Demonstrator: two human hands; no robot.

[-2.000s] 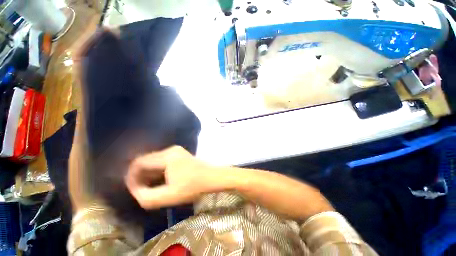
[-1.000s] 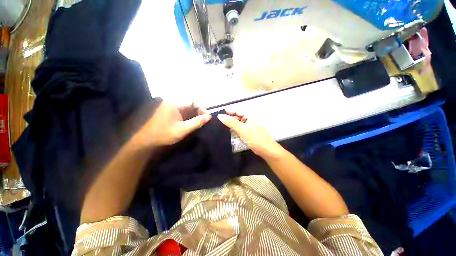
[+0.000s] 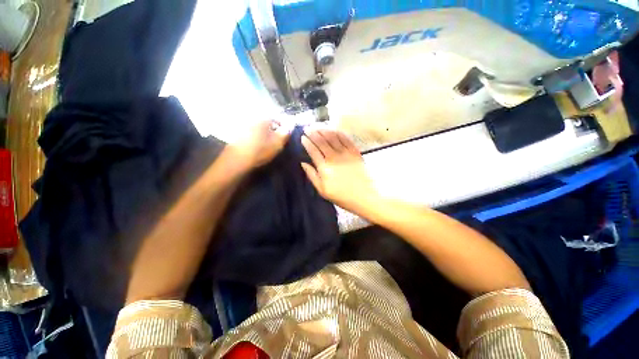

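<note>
A dark navy garment piece (image 3: 280,217) hangs over the front edge of the machine bed, and its narrow top edge lies just in front of the needle area. My left hand (image 3: 259,144) holds that edge from the left, its fingertips partly lost in the glare. My right hand (image 3: 340,168) lies on the edge from the right, fingers extended and close together. The white and blue JACK sewing machine (image 3: 413,84) stands above my hands. Its presser foot area (image 3: 301,112) is just beyond my fingertips; contact with the cloth is too bright to tell.
More dark cloth (image 3: 119,140) is heaped at left, over the tape-covered wooden table (image 3: 31,98) edge. A red box (image 3: 7,203) is at far left. A flat black object (image 3: 525,125) lies on the machine's front right. A blue crate (image 3: 616,287) with dark cloth and clear plastic (image 3: 594,238) is at lower right.
Both hands came together on the cloth edge, then moved up and forward to the needle area with it. The garment came from the left to the front of the machine.
</note>
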